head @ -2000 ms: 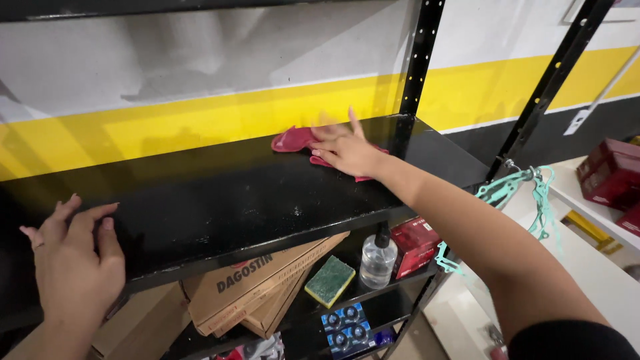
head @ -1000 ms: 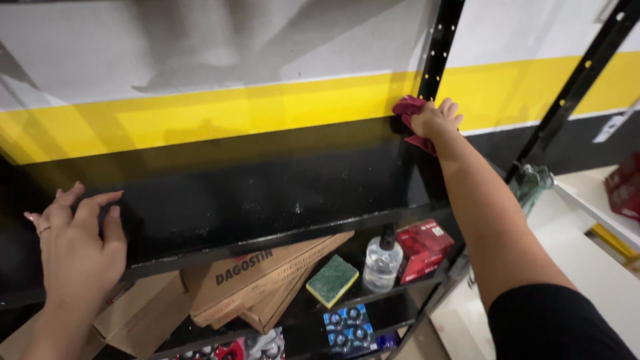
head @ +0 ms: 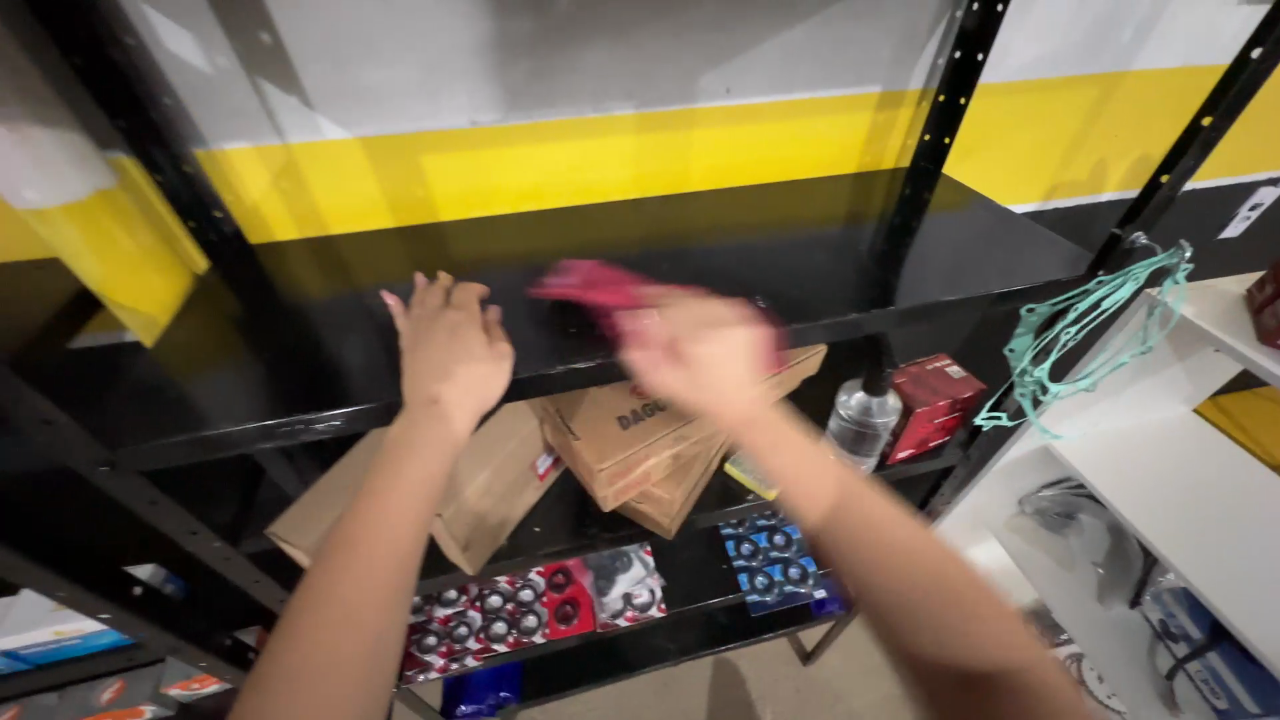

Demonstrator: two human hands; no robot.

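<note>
A black metal shelf board (head: 800,225) spans the middle of the head view. My right hand (head: 690,345), blurred, holds a dark pink cloth (head: 590,283) near the board's front edge; part of the cloth spreads out to the left of the fingers. My left hand (head: 450,345) rests on the board left of the cloth, its fingers apart and nothing in it. Whether the whole cloth touches the board cannot be told through the blur.
On the shelf below lie cardboard boxes (head: 620,430), a sponge (head: 750,475), a clear bottle (head: 862,420) and a red box (head: 932,405). Teal gaskets (head: 1090,330) hang at the right post. Lower down are blister packs (head: 500,615). A perforated upright (head: 165,130) stands left.
My right hand has moved left with the cloth, away from the right rear post where it was a second ago. The view has shifted, showing more of the lower shelves.
</note>
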